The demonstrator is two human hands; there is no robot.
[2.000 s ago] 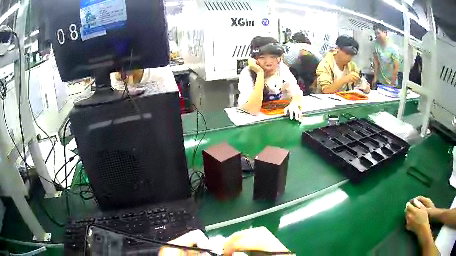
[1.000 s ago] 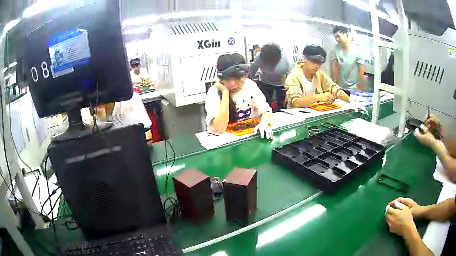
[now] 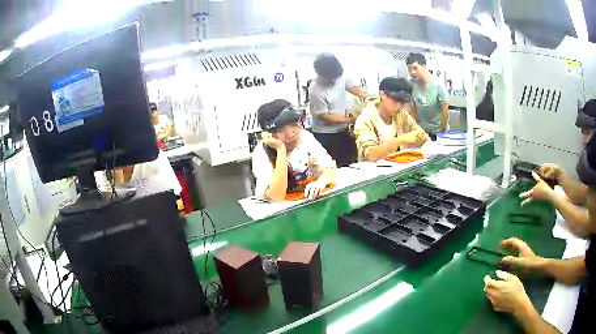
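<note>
Neither of my hands is in the picture, and no held work shows. Nearest in front of me are two small dark red-brown speakers, the left one [image 3: 242, 276] and the right one [image 3: 300, 275], side by side on the green bench [image 3: 366, 277]. A black computer tower [image 3: 131, 264] stands at the left with a monitor [image 3: 85, 98] on top, showing "08" and a blue-white window. A black parts tray [image 3: 413, 220] with rows of pockets lies right of the speakers.
At the right, another worker's hands [image 3: 510, 293] are over the bench, one at a thin black frame [image 3: 485, 255]. A second frame [image 3: 525, 220] lies farther back. Clear plastic wrap [image 3: 457, 182] is behind the tray. Workers sit opposite with orange mats [image 3: 405, 157]; others stand behind.
The view has tilted up and turned right. My hands and the black frame in them, seen two seconds ago, have left the picture, as has the keyboard. The neighbour's hand has moved to a frame.
</note>
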